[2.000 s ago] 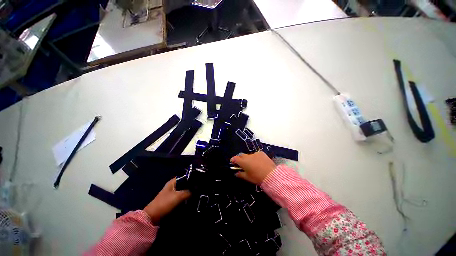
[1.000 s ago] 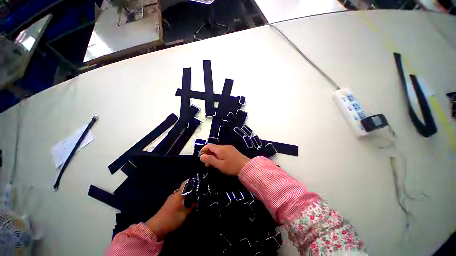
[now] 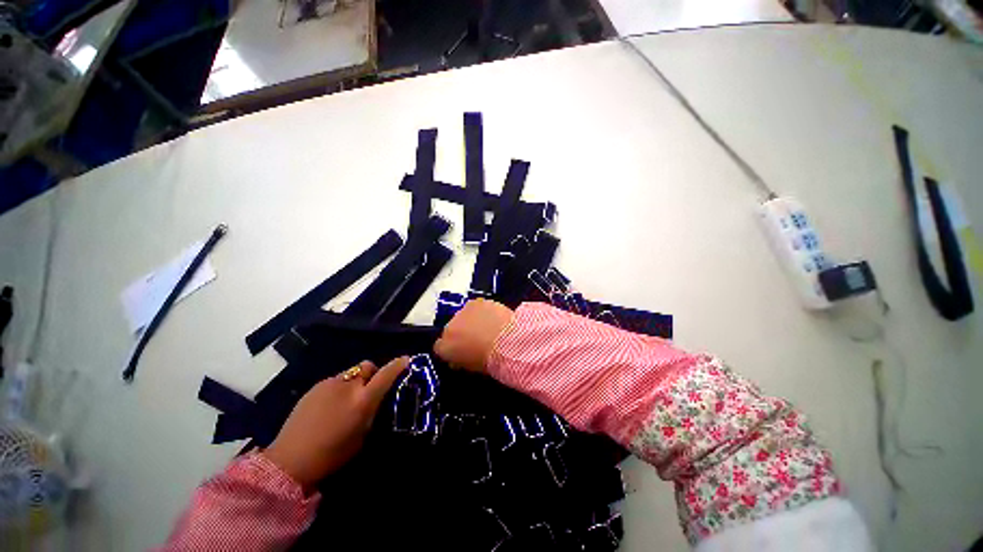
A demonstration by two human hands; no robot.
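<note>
Black webbing straps (image 3: 323, 293) with shiny metal rectangular rings lie in a heap in front of me. My left hand (image 3: 334, 415), with a ring on one finger, is at the left of the heap, its fingertips at a cluster of metal rings (image 3: 415, 397) on strap ends it grips. My right hand (image 3: 474, 334) is closed over the upper middle of the heap, just above that cluster. Its fingertips are hidden, and I cannot tell what is in them.
A power strip (image 3: 800, 253) with a black adapter (image 3: 847, 280) and cable lies at the right. A long looped strap (image 3: 940, 253) is at far right. A thin strap (image 3: 172, 302) lies on a white paper slip (image 3: 146, 293) at left. A fan (image 3: 27, 474) is at lower left.
My right hand has moved left to the heap's upper middle. My left hand has turned, with its index finger extended along the ring cluster. The view has shifted slightly.
</note>
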